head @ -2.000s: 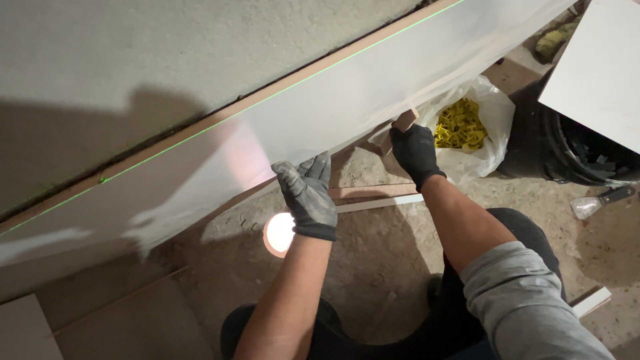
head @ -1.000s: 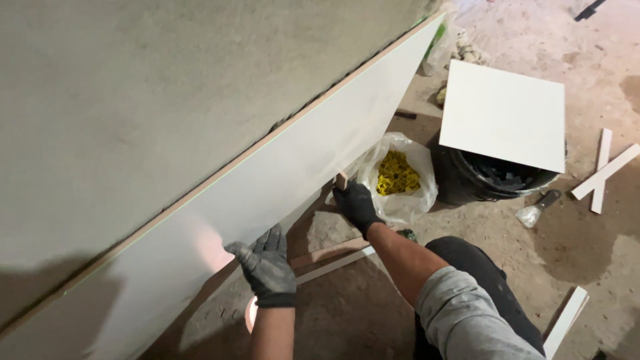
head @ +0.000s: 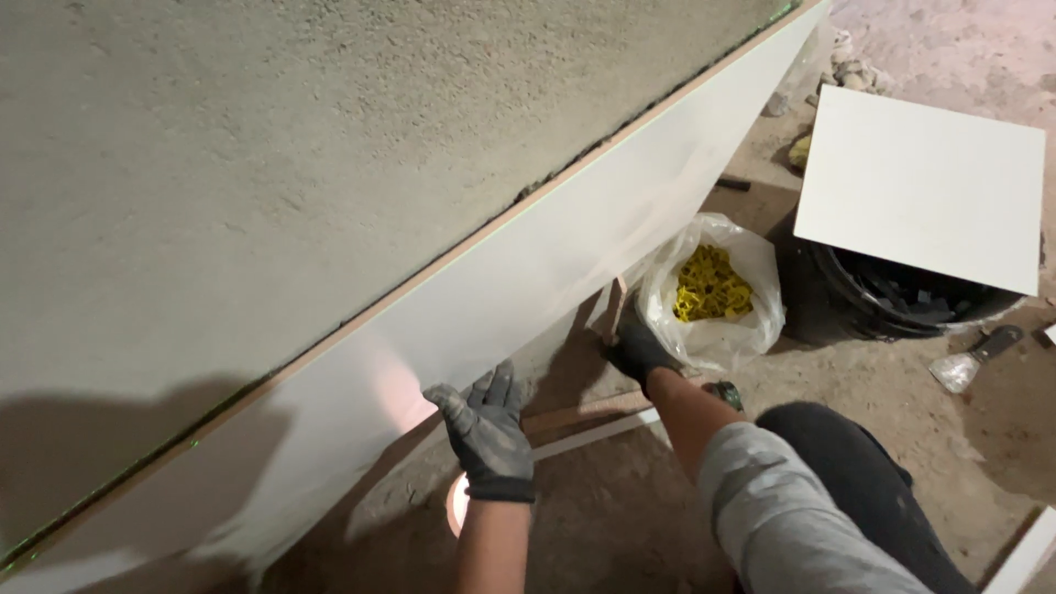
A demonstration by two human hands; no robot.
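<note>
A long white tile panel (head: 511, 272) stands against the rough plastered wall (head: 247, 165), a thin green laser line along its top edge. My left hand (head: 487, 437), in a grey-black glove, is at the panel's lower edge with fingers spread and palm up; its fingertips are partly behind or under the edge. In a black glove, my right hand (head: 639, 355) grips a narrow strip of tile (head: 616, 309) that points up beside the panel's lower edge. To its right is a clear plastic bag (head: 763, 289) of yellow plastic tile-levelling wedges (head: 714, 285).
A square white tile (head: 924, 181) lies over a black bucket (head: 866, 318) holding dark pieces. A putty knife (head: 973, 359) rests on the floor beside it. Tile strips (head: 594, 433) lie below my hands, near a round bright lamp (head: 459, 503). Rubble (head: 854, 74) lies past the panel's far end.
The view has shifted to take in more of the floor on the right. Both hands stay near the panel's lower edge, and my right hand still grips the strip.
</note>
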